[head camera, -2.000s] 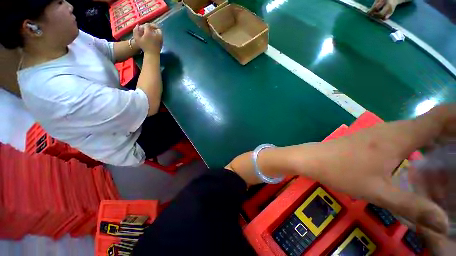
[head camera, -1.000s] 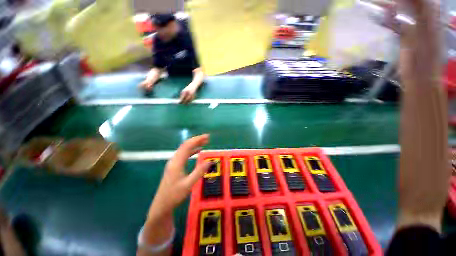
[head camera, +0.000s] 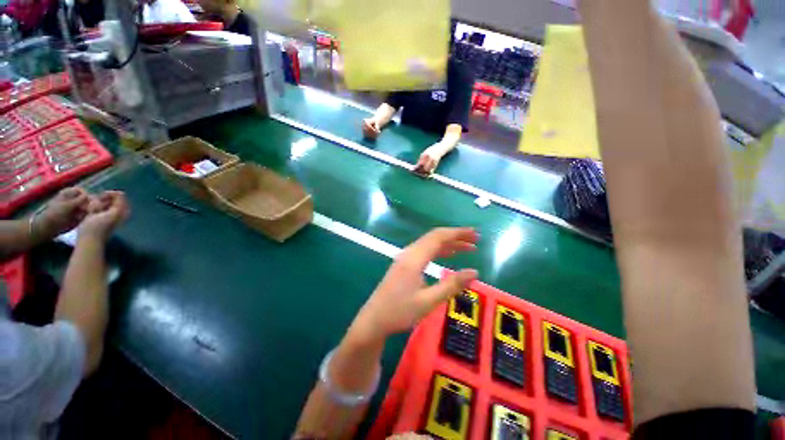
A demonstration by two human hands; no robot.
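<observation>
A red tray lies at the lower right, with keypad phones in its pockets. The phones have black keypads and yellow frames round small dark screens. My left hand is above the tray's upper left corner, fingers apart and empty, with a pale bracelet on the wrist. My right forearm rises across the right side and hides part of the tray. My right hand is beyond the top edge.
Open cardboard boxes and a thin dark stick lie at left. A neighbour's hands are beside stacked red trays. Another person works across the green belt. Yellow sheets hang overhead; black trays are stacked behind.
The view has turned left since a second ago, bringing the boxes and neighbour further in. My left hand remains open by the tray's corner. My right forearm remains raised.
</observation>
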